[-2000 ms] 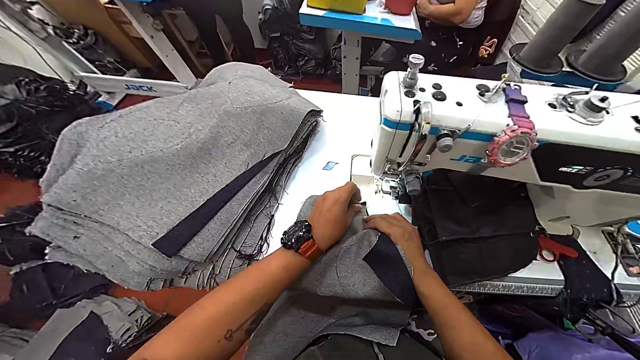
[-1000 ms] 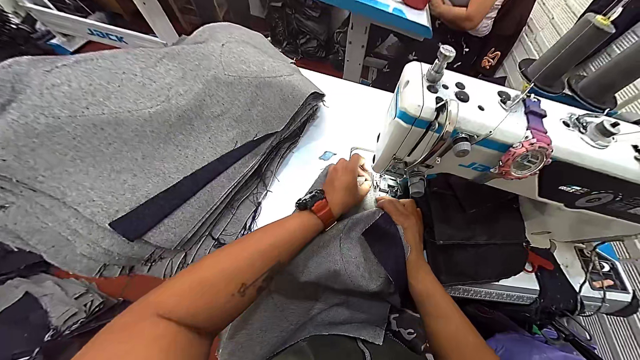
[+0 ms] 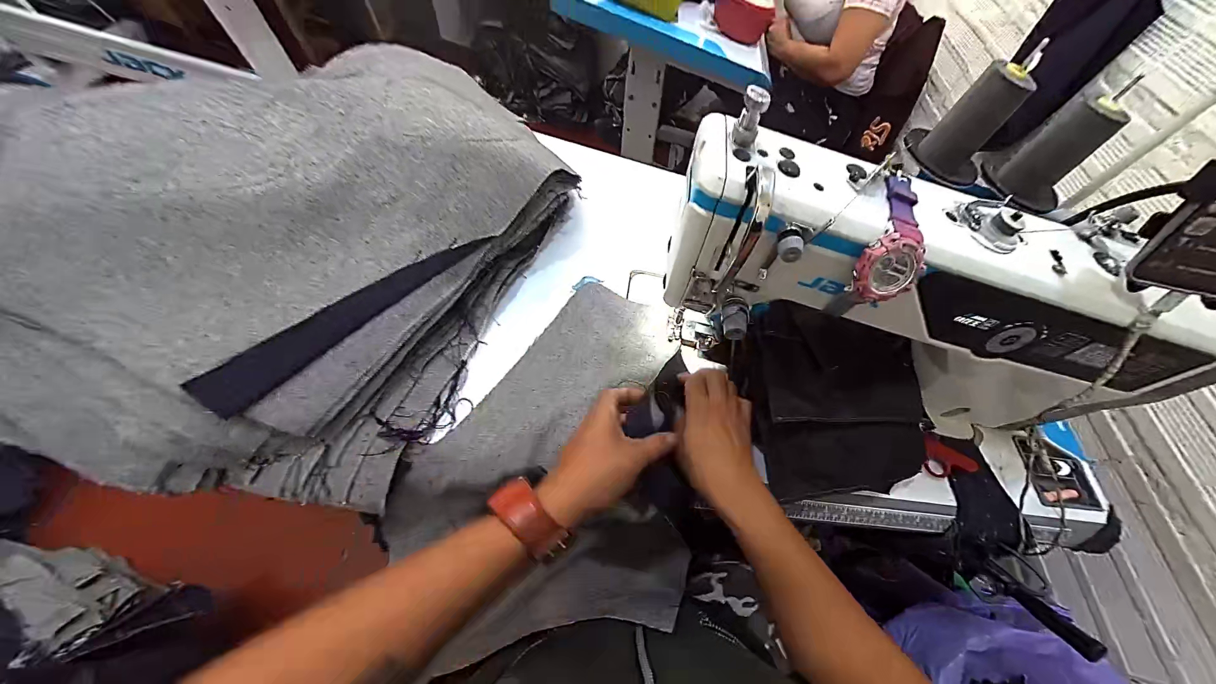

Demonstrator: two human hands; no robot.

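A white Jack sewing machine [image 3: 807, 237] stands over the table, its presser foot [image 3: 698, 332] lit from above. Below the foot, a grey denim piece [image 3: 560, 380] with a dark strip stretches toward my lap. My left hand [image 3: 603, 451], with a red leather band at its wrist, pinches the dark edge of this cloth between thumb and fingers. Close beside it, my right hand [image 3: 712, 427] grips the same edge just in front of the foot; its fingertips are partly hidden. Folded black cloth [image 3: 836, 399] lies under the machine arm.
A tall stack of grey denim pieces [image 3: 237, 218] covers the table's left side. A pink watch [image 3: 890, 266] is strapped on the machine. Red-handled scissors [image 3: 945, 456] lie at the right, near a metal ruler [image 3: 869, 515]. Thread cones [image 3: 974, 119] stand behind; a person sits beyond.
The grey cloth has turned and now spreads to the left of the foot. My left hand has drawn back from the foot toward me.
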